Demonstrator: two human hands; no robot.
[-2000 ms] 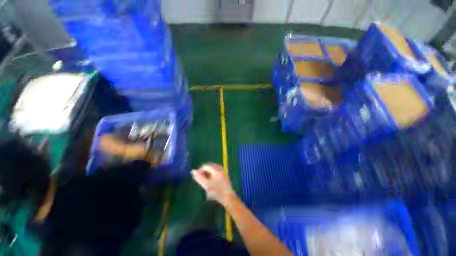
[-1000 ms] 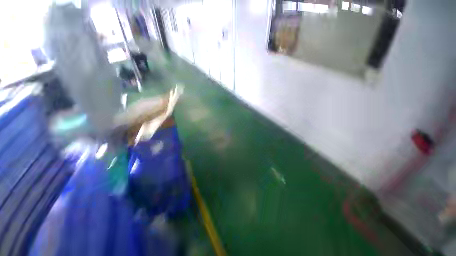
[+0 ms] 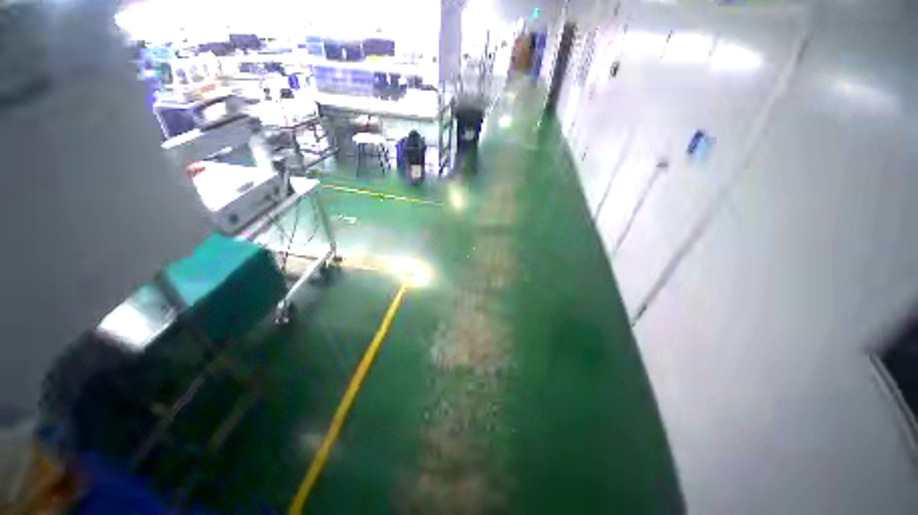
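Observation:
Neither my left hand nor my right hand is in the picture. Nearest in front of me, at the left, is a teal-covered block or bench end [image 3: 226, 287] with a shiny pale surface beside it. Below it, at the lower left corner, is a blurred blue thing [image 3: 116, 491], cut off by the frame edge; I cannot tell what it is.
A large grey-white surface [image 3: 86, 211] blocks the left side. A wheeled metal-framed table [image 3: 320, 216] bears a white box [image 3: 237, 196]. A yellow line [image 3: 357, 387] runs along the green floor. A white wall [image 3: 765, 292] stands at the right. Benches, stools and dark bins stand farther back.
The view has swung from the stacked blue crates to a walkway. The hand seen two seconds ago is out of the picture. The open carton on blue crates is no longer in view.

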